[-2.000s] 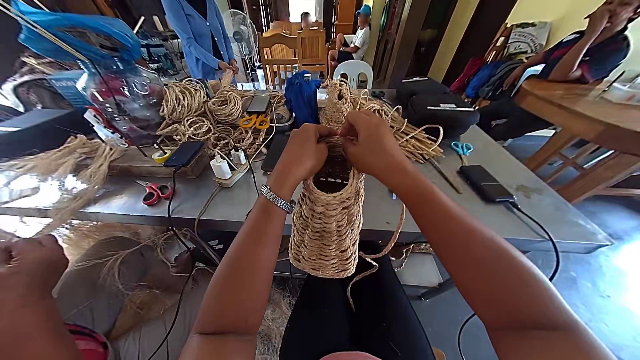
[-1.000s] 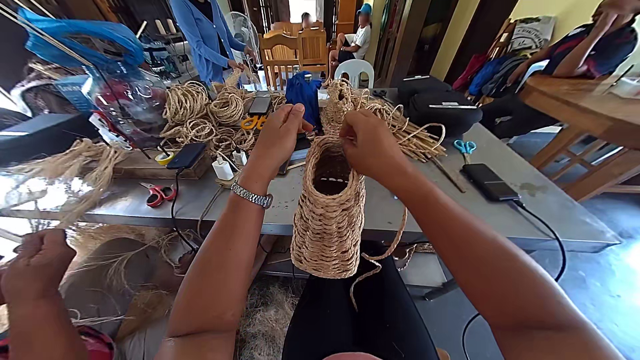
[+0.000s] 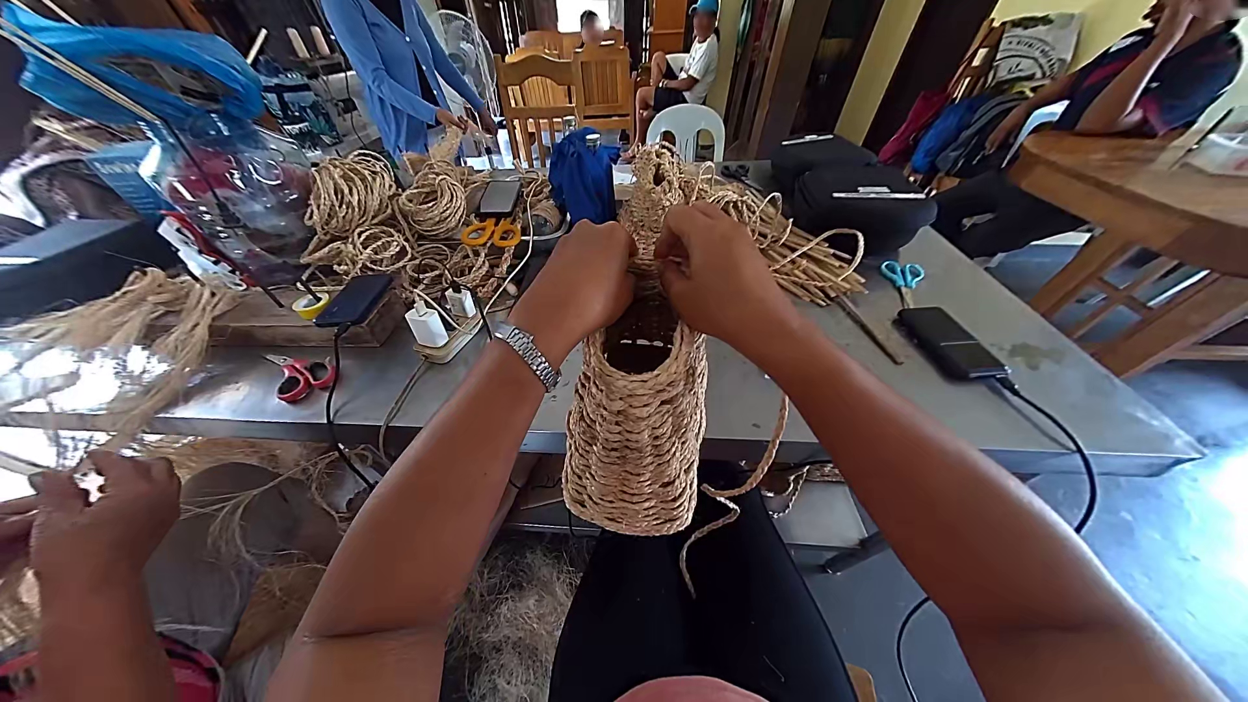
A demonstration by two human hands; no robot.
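A woven basket of braided natural fibre (image 3: 636,439) hangs over the near edge of the table, its opening facing up between my arms. My left hand (image 3: 595,273) is closed at the far rim of the opening, with a metal watch on the wrist. Beside it my right hand (image 3: 707,268) pinches the far rim. The fingertips are partly hidden, so the exact strand in them cannot be told. A loose braided cord (image 3: 770,444) trails from the basket's right side down to my lap. Behind my hands stands another woven fibre piece (image 3: 655,195).
Coiled fibre rope (image 3: 434,200), orange-handled scissors (image 3: 490,233), a phone (image 3: 353,300), white chargers (image 3: 426,324) and red scissors (image 3: 301,378) lie left. Right are sticks (image 3: 819,278), blue scissors (image 3: 902,274) and a corded black device (image 3: 948,341). A co-worker's hands (image 3: 102,507) are at lower left.
My left hand was raised off the basket a second ago with its fingers apart; it has come back to the far rim beside my right hand.
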